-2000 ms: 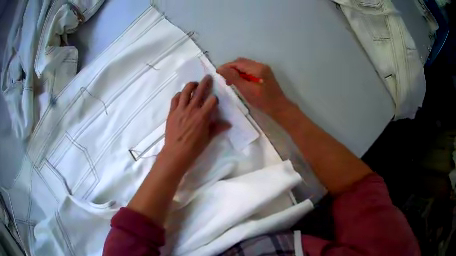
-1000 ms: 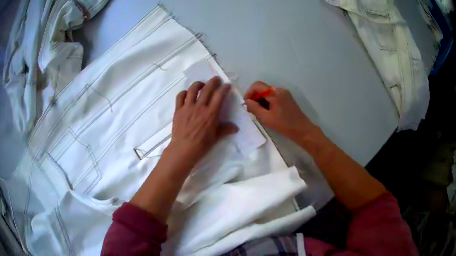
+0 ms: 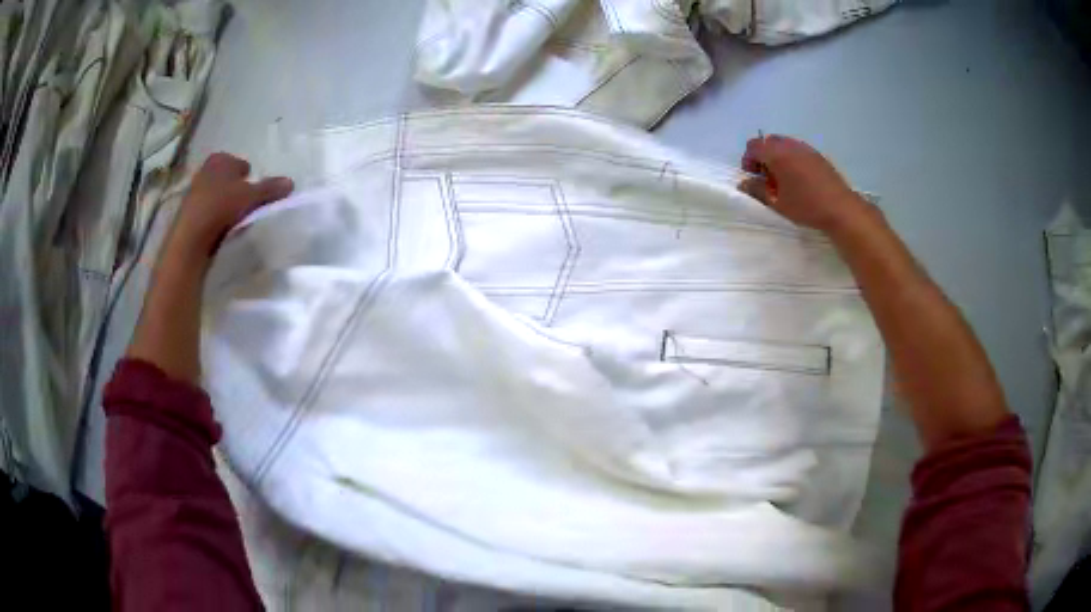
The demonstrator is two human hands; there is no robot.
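The large white garment piece (image 3: 479, 395) with dark double stitch lines is spread between my hands, its lower part bulging and slightly blurred. My left hand (image 3: 221, 203) pinches its upper left edge. My right hand (image 3: 808, 179) is closed at its upper right edge; a small reddish spot shows between the fingers, but I cannot tell whether it is the pen. A patch pocket (image 3: 514, 245) lies at the upper middle and a narrow welt pocket (image 3: 748, 353) at the right. The white card is not visible.
Crumpled cream garment pieces lie at the left (image 3: 60, 239), at the far side (image 3: 503, 54) and at the right edge (image 3: 1068, 383) of the pale grey table (image 3: 957, 120).
My hands have moved apart, left hand to the left and right hand to the right. The garment has turned and is now held by its edges. The white card is no longer in sight.
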